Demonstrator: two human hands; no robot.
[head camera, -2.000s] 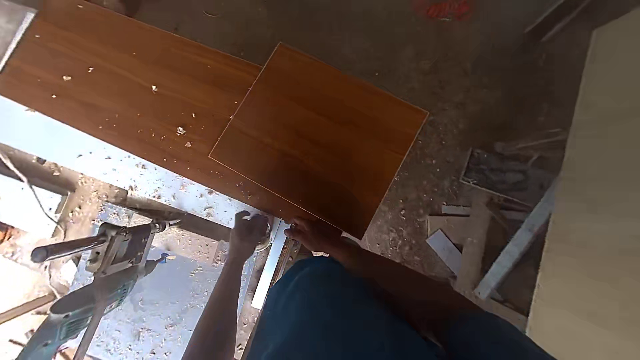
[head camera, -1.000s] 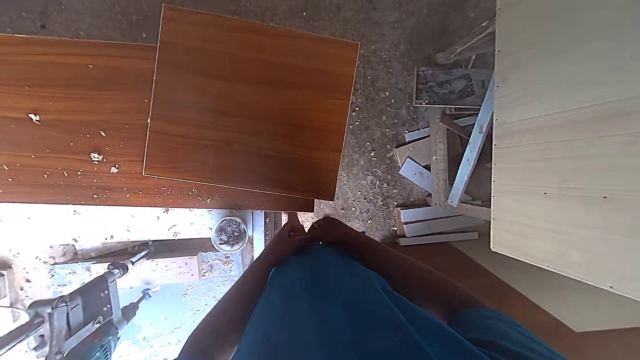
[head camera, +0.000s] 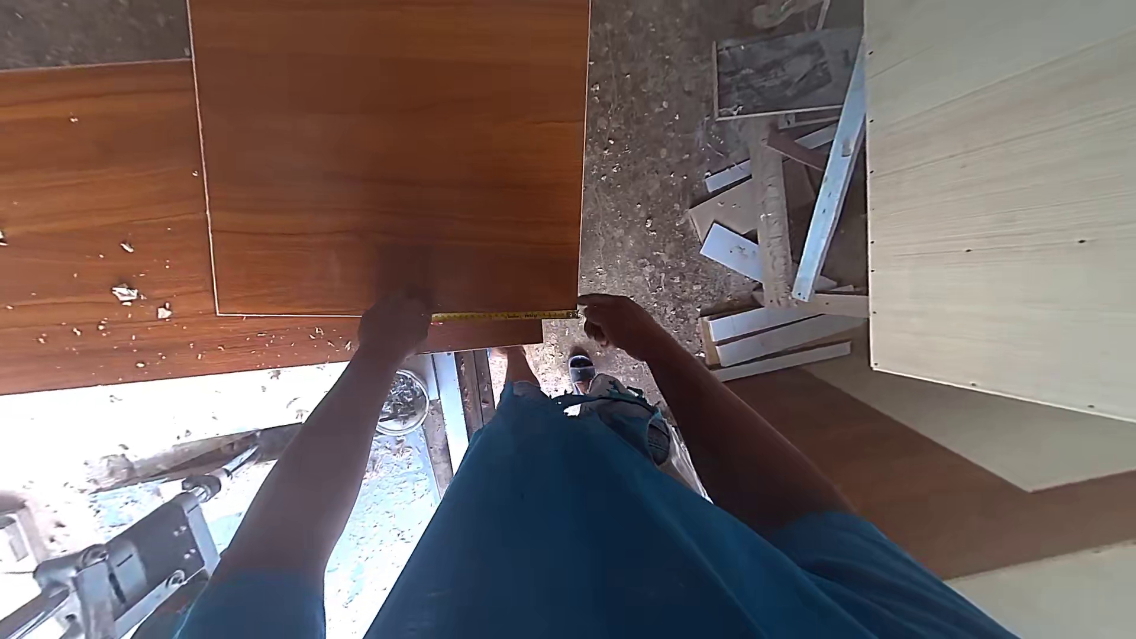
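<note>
A yellow tape measure blade (head camera: 501, 316) lies stretched along the near edge of a brown wood-grain panel (head camera: 390, 160). At its left end my left hand (head camera: 395, 328) is closed around what is probably the tape's case, which the hand hides. My right hand (head camera: 617, 321) is at the panel's near right corner, its fingertips holding the blade's end. Beneath the panel is a longer wood-grain board (head camera: 98, 266), scattered with chips, which sticks out to the left and slightly toward me.
A power tool (head camera: 133, 568) lies at lower left, near a round container (head camera: 404, 404) of small metal-looking pieces. Wood offcuts (head camera: 781, 333) and a pale strip (head camera: 834, 191) lie on the floor at right, beside a large pale plywood panel (head camera: 1003, 204). My sandalled foot (head camera: 581, 368) shows below.
My hands, close together at my waist a second ago, have moved apart to the panel's near edge. The tape blade now shows stretched between them.
</note>
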